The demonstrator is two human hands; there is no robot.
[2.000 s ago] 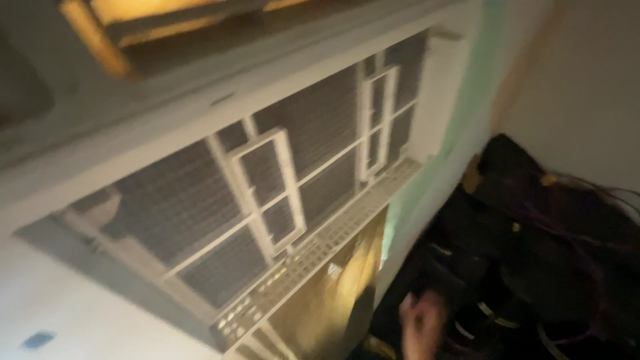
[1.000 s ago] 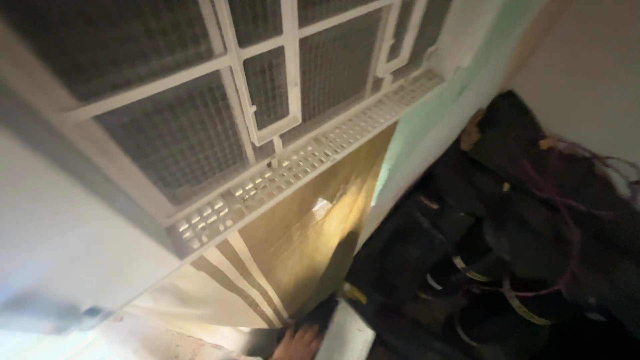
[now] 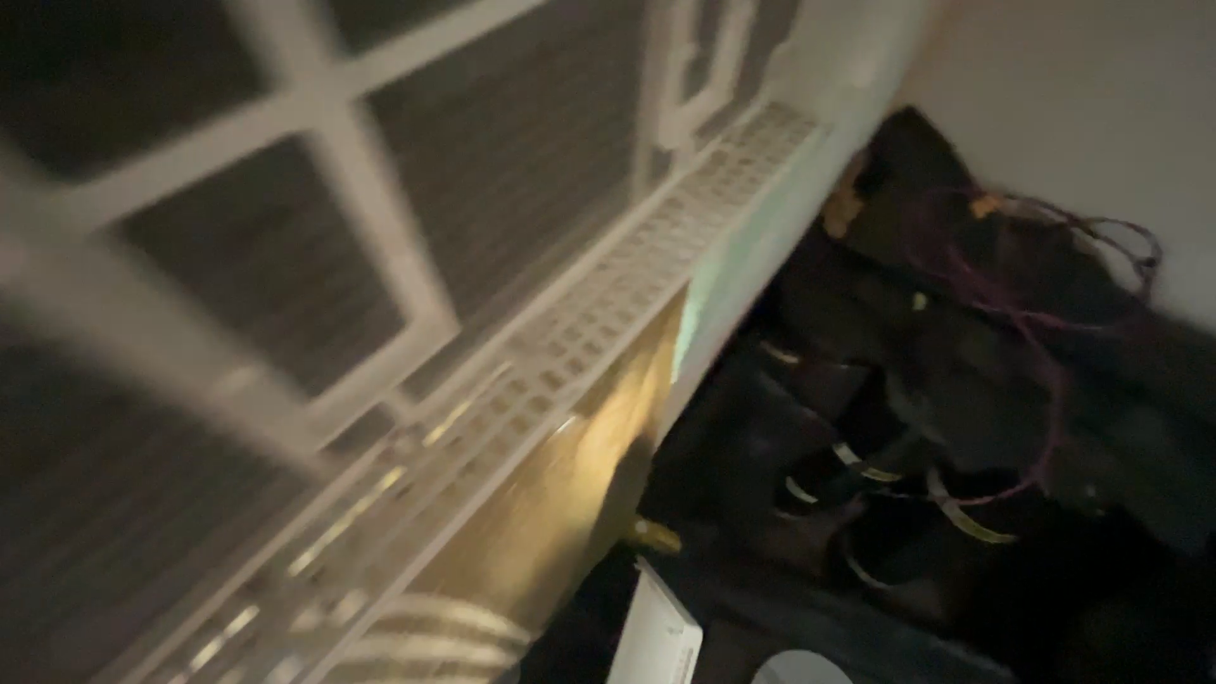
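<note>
Neither of my hands shows in the head view. At the bottom edge, right of the middle, a flat white object (image 3: 655, 632) with small writing lies against dark material, and part of a pale round object (image 3: 803, 668) shows beside it. A pale perforated strip (image 3: 589, 328) runs diagonally below a light frame (image 3: 380, 218) with dark mesh panels (image 3: 503, 142). Yellow light falls on a tan surface (image 3: 570, 484) under the strip. The view is dim and blurred.
A dark heap, apparently of fabric or bags (image 3: 817, 408), fills the right side, with thin purplish cables (image 3: 1045, 361) over it. A plain wall (image 3: 1092, 114) rises behind. A pale green band (image 3: 712, 294) borders the strip.
A hand seen at the bottom edge one second ago is out of view. The view has moved closer to the mesh panels and the perforated strip. The pale round object has come into view.
</note>
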